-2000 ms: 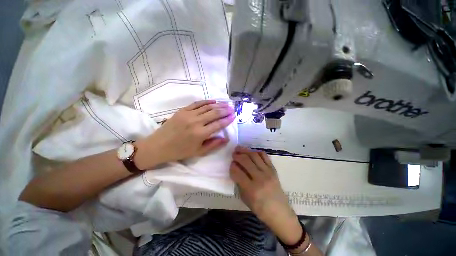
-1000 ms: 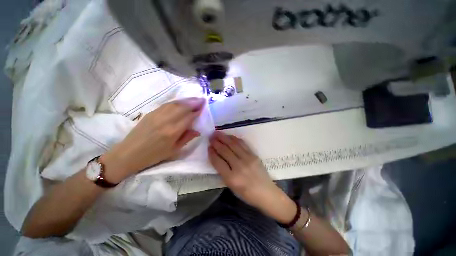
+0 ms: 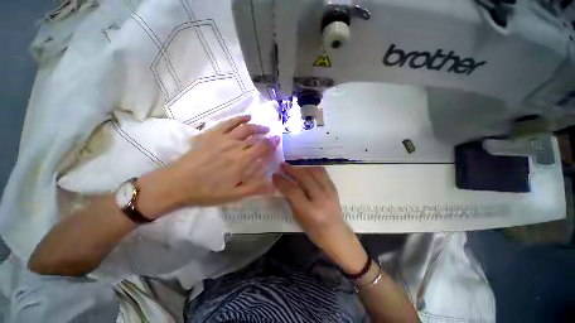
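A white garment (image 3: 145, 94) with dark double stitch lines spreads over the left of the machine table and hangs off its left side. Its pointed patch pocket (image 3: 205, 101) lies left of the needle area. The garment's right edge lies by the lit presser foot and needle (image 3: 287, 117); glare hides the exact contact. My left hand (image 3: 224, 158) lies on the cloth with its fingertips just below and left of the needle. My right hand (image 3: 310, 192) pinches the cloth's edge at the front, close to my left fingertips.
The white brother machine head (image 3: 403, 50) overhangs the back. A dark smartphone (image 3: 492, 167) lies at the table's right. A small brown piece (image 3: 409, 146) lies on the machine bed. A printed ruler (image 3: 391, 213) runs along the front edge. More white cloth (image 3: 435, 271) hangs below the table.
The view has shifted and turned. My left fingers, more bent a second ago, now lie flatter on the cloth. My right hand stays at the front edge, now closer to my left hand.
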